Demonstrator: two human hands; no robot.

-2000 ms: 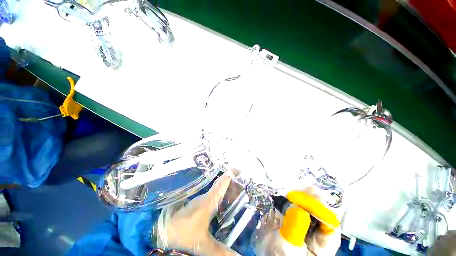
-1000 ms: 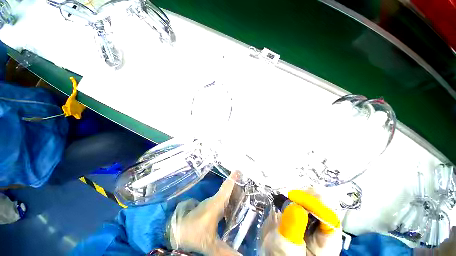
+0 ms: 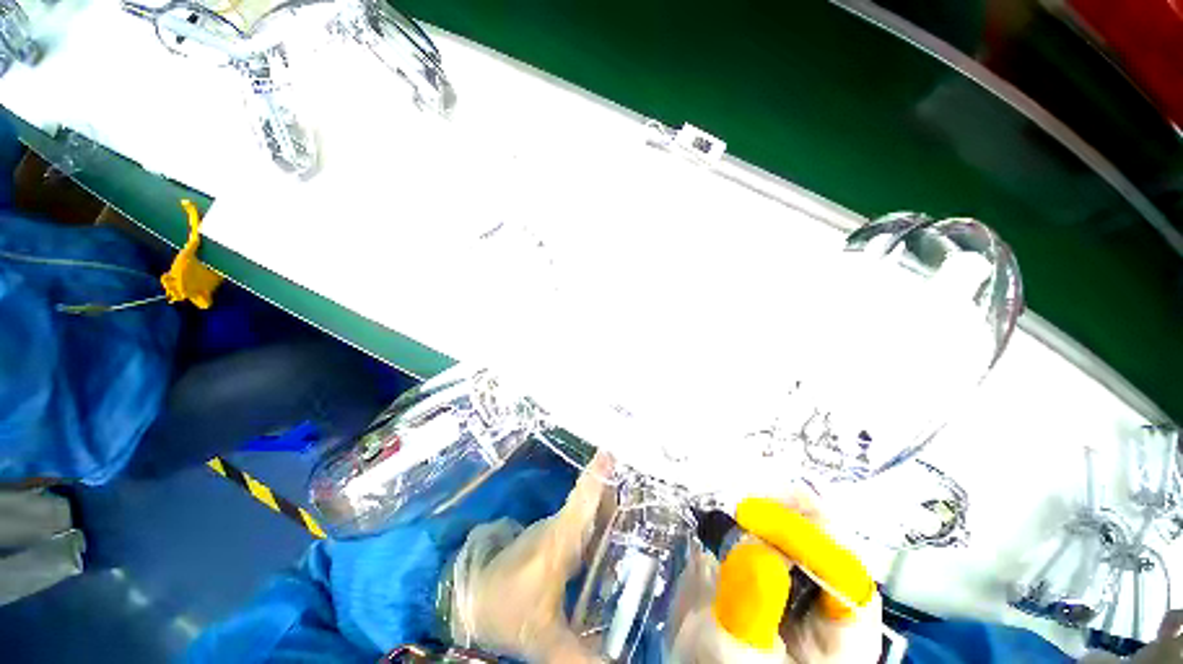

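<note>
A clear, shiny balloon-animal body (image 3: 422, 454) lies across the bench's front edge, its large lobe hanging over at the left and its rounded tubes spreading right over the white surface. My left hand (image 3: 532, 577), in a thin clear glove, grips a clear lobe (image 3: 636, 584) with a whitish bar inside. My right hand (image 3: 791, 584), with orange finger cots, holds a small black part (image 3: 716, 529) against the joint of that lobe. Glare hides much of the body's middle, and the lower picture edge cuts off both hands.
Other clear figures lie on the bench at the upper left (image 3: 279, 123) and lower right (image 3: 1103, 558). A green conveyor belt (image 3: 727, 78) runs behind. A yellow-handled tool (image 3: 191, 272) is at the bench edge beside a person's blue sleeve (image 3: 65, 350). Red shows at the upper right.
The clear body has turned and shifted slightly: its left lobe has moved right and its large right loop up. My left hand has moved a little right. The black part stays at the joint.
</note>
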